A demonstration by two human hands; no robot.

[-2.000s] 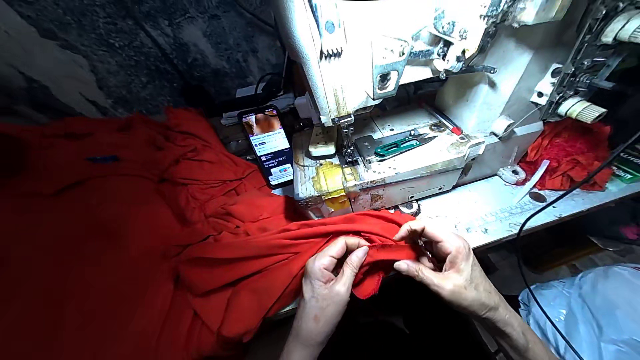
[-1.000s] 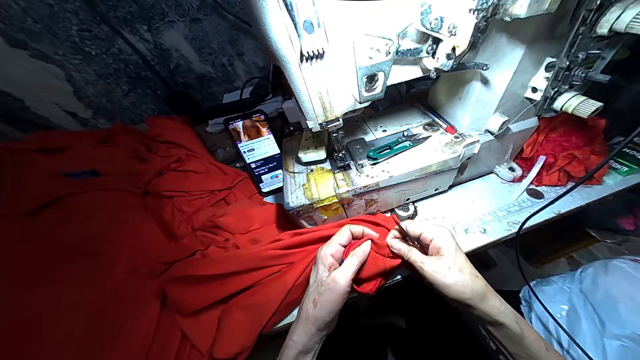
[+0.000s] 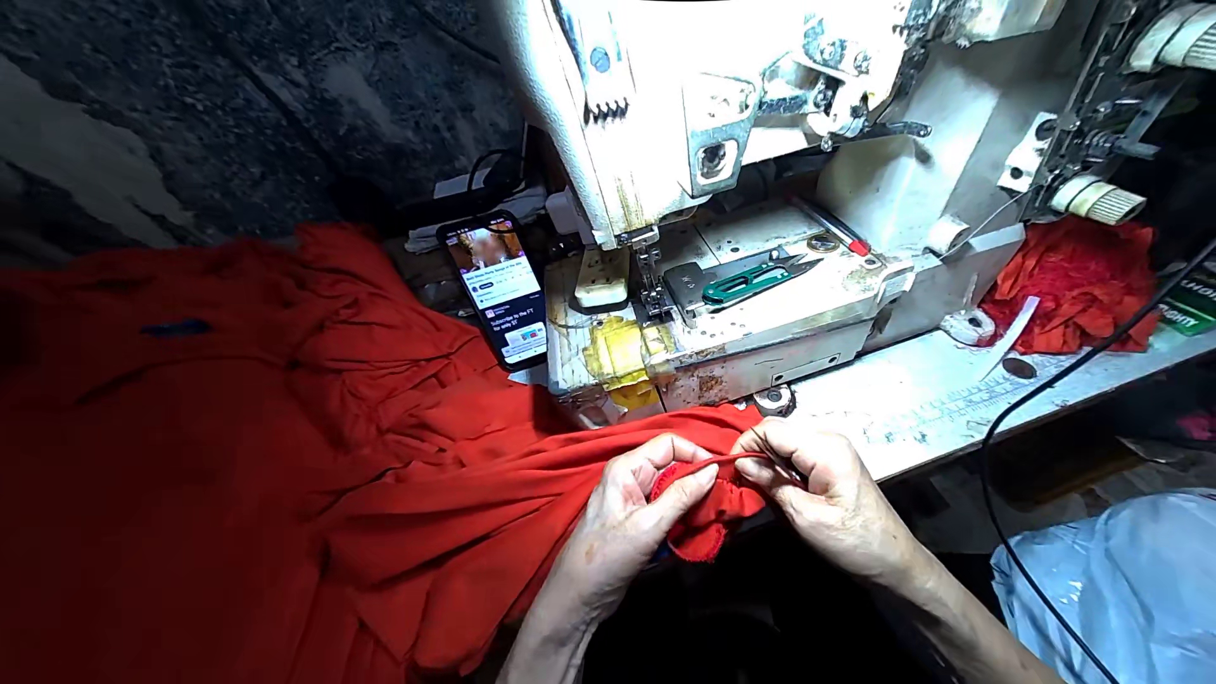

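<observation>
Red fabric [image 3: 456,513] spreads over the left side and runs across to both hands, below the bed of an industrial sewing machine [image 3: 760,332]. My left hand [image 3: 632,513] pinches a gathered, stitched edge of it between thumb and fingers. Close by on the right, my right hand [image 3: 822,484] pinches the same edge; a thin dark tool, too hidden to name, shows among its fingers. Green-handled thread snips [image 3: 750,282] lie on the machine bed, right of the presser foot [image 3: 654,299].
A lit phone [image 3: 499,294] leans left of the machine. A red-tipped pen [image 3: 836,228] lies at the back of the bed. Red scraps [image 3: 1073,285] and a white strip [image 3: 1012,332] are on the table at right. A black cable [image 3: 997,456] hangs before a pale blue plastic bag [image 3: 1121,579].
Both hands keep their pinch on the red fabric, while its held edge has shifted and a stitched fold now hangs beneath the fingers.
</observation>
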